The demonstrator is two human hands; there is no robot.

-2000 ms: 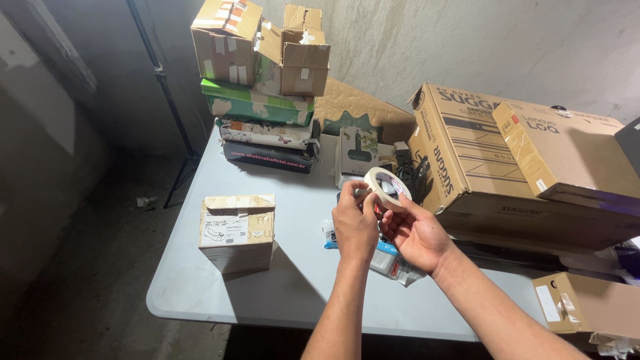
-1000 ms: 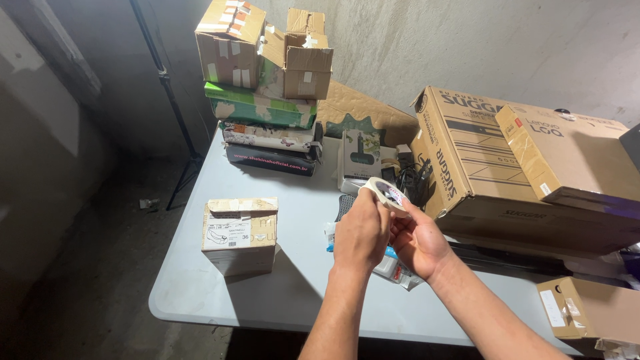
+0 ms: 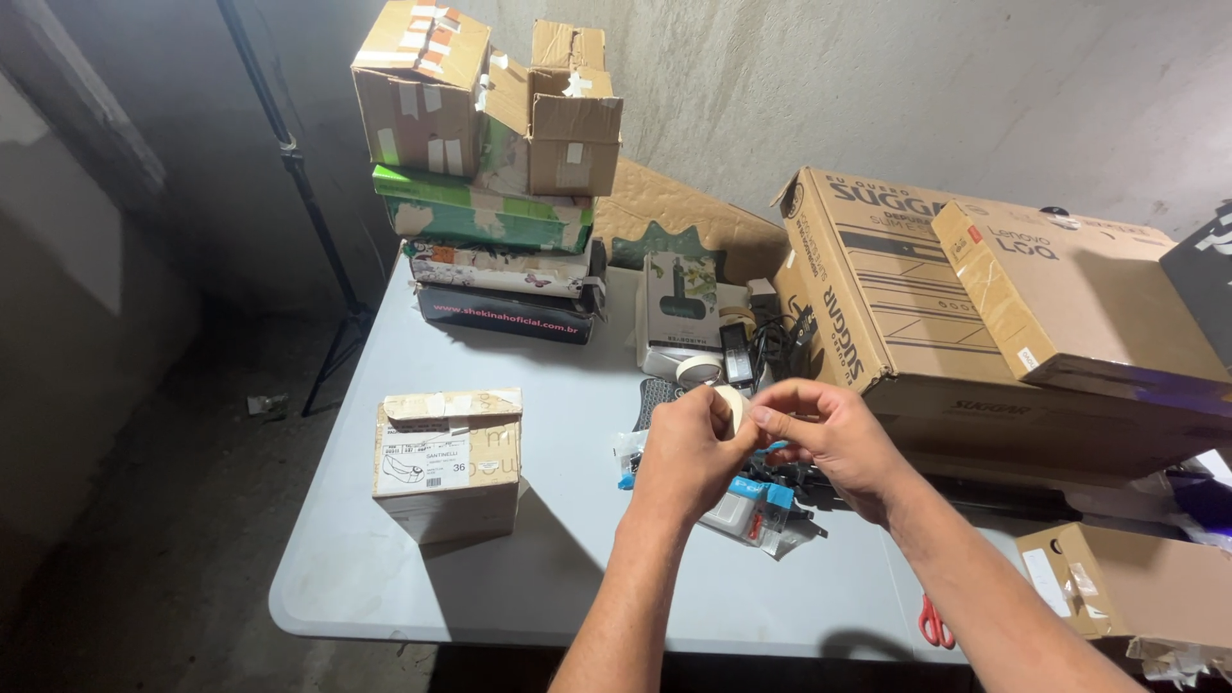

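My left hand (image 3: pixel 688 448) holds a roll of pale masking tape (image 3: pixel 733 409), which stands on edge between thumb and fingers. Beside it, the thumb and fingertips of my right hand (image 3: pixel 833 438) are pinched together at the roll's right side; whether a tape end lies between them is too small to tell. Under and behind the hands are a blue and clear plastic package (image 3: pixel 746 510) and a second tape roll (image 3: pixel 699 371). To the left, a small taped cardboard shoe box (image 3: pixel 448 472) bearing a label stands on the pale table (image 3: pixel 356 597).
Stacked boxes (image 3: pixel 491 217) rise at the back left. A hair dryer box (image 3: pixel 681 303) and black cables (image 3: pixel 775 342) lie behind my hands. Large cardboard boxes (image 3: pixel 924 337) fill the right side. Red-handled scissors (image 3: pixel 934 621) are by my right forearm, and a tripod (image 3: pixel 303 183) stands left.
The tape roll has been turned and lowered slightly, and my left hand now covers more of it. My right hand has come up to the roll's side with its fingertips pinched.
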